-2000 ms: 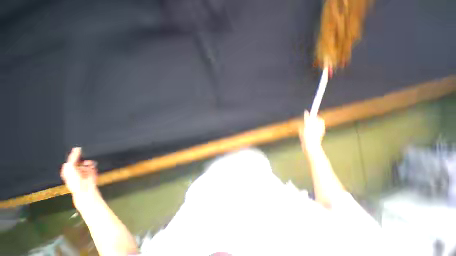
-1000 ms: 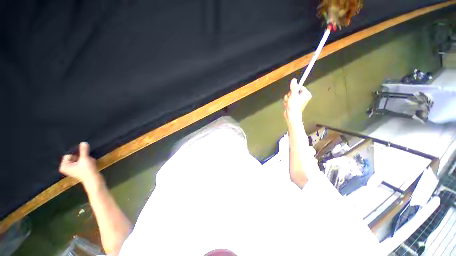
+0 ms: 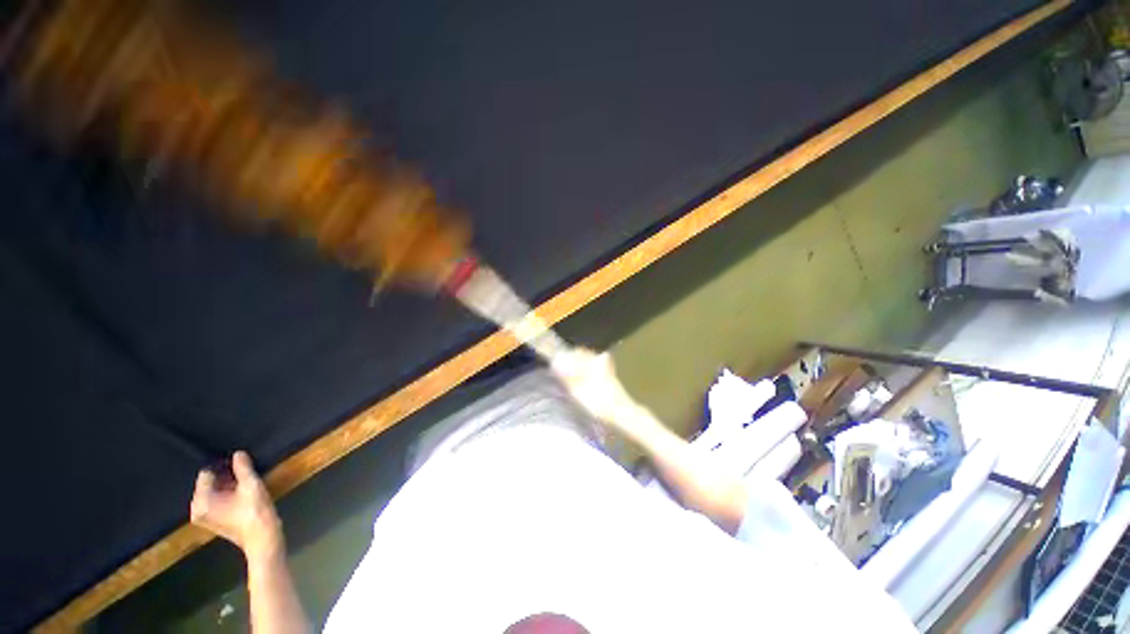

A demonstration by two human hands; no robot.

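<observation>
Black fabric [image 3: 595, 136] covers the table up to its light wood edge. My right hand [image 3: 592, 382] grips the pale handle of the feather duster [image 3: 291, 173]. Its blurred orange-brown feathers stretch to the upper left over the fabric, with a red collar near the handle. My left hand [image 3: 236, 505] is at the table edge on the lower left, its fingers closed on the black fabric's edge. A crease in the fabric runs towards this hand. The fingertips are partly hidden in dark cloth.
The light wood table edge [image 3: 694, 223] runs diagonally from lower left to upper right. Green floor [image 3: 793, 248] lies beyond it. A rack [image 3: 979, 372] with scraps and white rolls [image 3: 756, 440] stands at the lower right. A fan [image 3: 1090, 89] is at the far upper right.
The duster has swung from the upper right to the upper left across the fabric. My right hand has moved left and down. My left hand sits slightly lower and further right in the picture.
</observation>
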